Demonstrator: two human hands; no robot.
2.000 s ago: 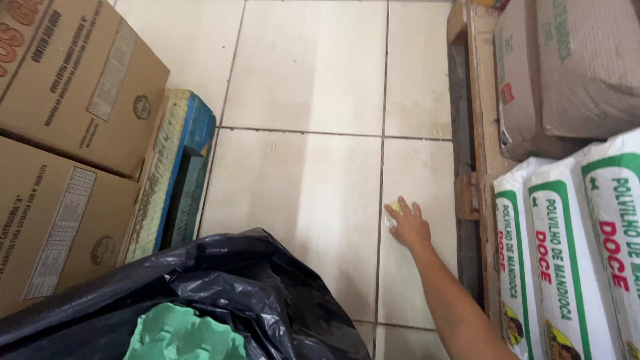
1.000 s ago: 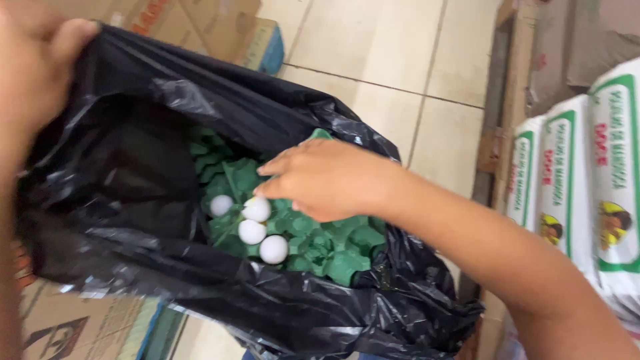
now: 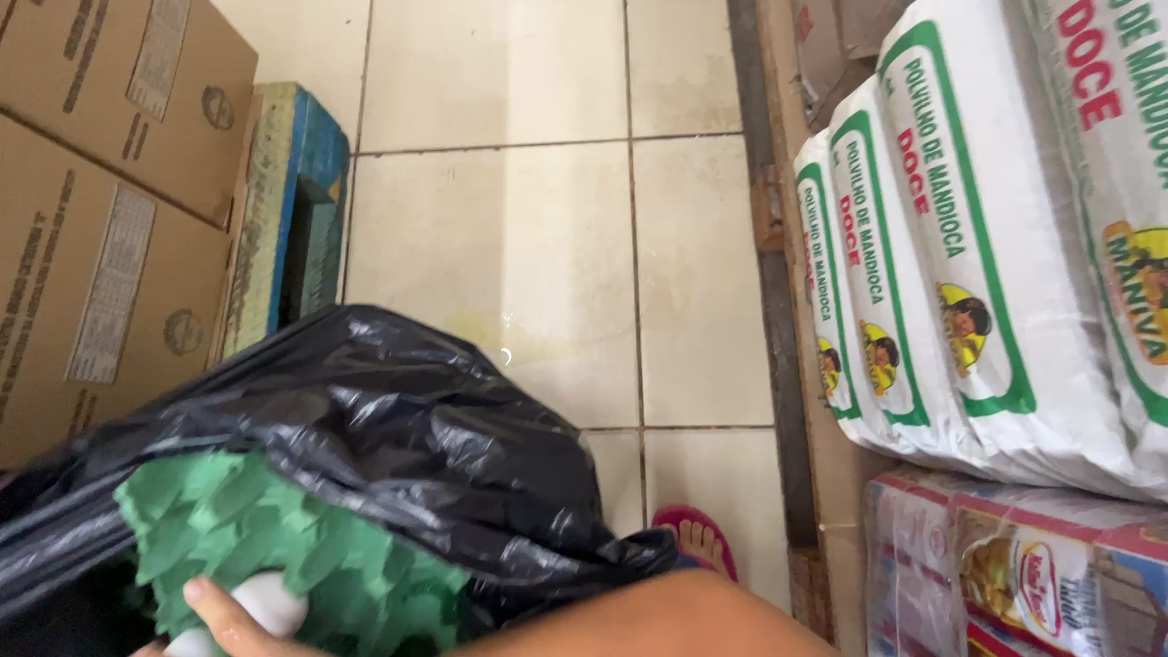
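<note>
A black plastic bag hangs open across the lower left, with a green molded-pulp egg tray inside it. My right hand reaches in from the bottom, partly cut off by the frame edge. Its fingers are beside a white egg on the tray, and another white egg shows lower down. Whether the fingers grip an egg is unclear. My left hand is out of view. A wet, yellowish smear and a small pale fragment lie on the tiled floor just beyond the bag.
Cardboard boxes stand on a blue-painted wooden pallet at the left. Along the right, a wooden pallet runs beside white plastic sacks and packaged goods. A foot in a pink sandal is on the floor tiles.
My right hand, at the floor two seconds ago, is now at the tray in the bag. My left hand, holding the bag's edge one second ago, has left view. The view has shifted back toward the floor.
</note>
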